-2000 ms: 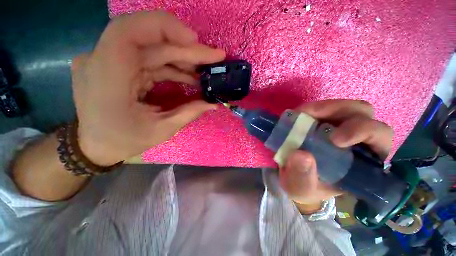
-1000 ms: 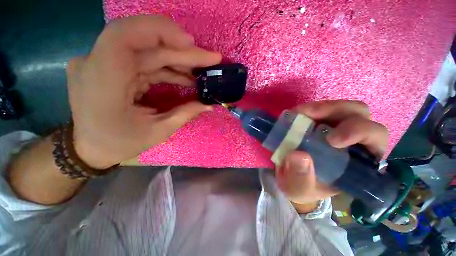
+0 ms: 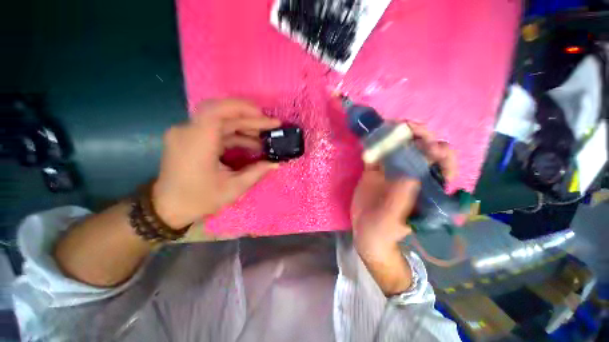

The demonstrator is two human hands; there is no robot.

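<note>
My left hand (image 3: pixel 210 157) holds a small black device housing (image 3: pixel 284 143) by its left side between thumb and fingers, above the pink mat. A small pale rectangle shows inside the housing. My right hand (image 3: pixel 394 194) grips a grey-blue electric screwdriver (image 3: pixel 400 157) with a cream band around its body. The driver's tip points up and left, apart from the housing, towards the screw sheet. The driver and right hand are blurred. A white sheet (image 3: pixel 369 23) covered with dark screws lies at the mat's far side.
The pink mat (image 3: pixel 240 67) lies on a dark green bench (image 3: pixel 100 87). Several black units (image 3: pixel 57 177) sit on the bench at the left. Black equipment (image 3: pixel 549 150), white papers (image 3: pixel 517 113) and a red light (image 3: pixel 572 49) are at the right.
The driver has left the housing, and its tip has swung up and away. The view has shifted, so the screw sheet and more of the right side now show.
</note>
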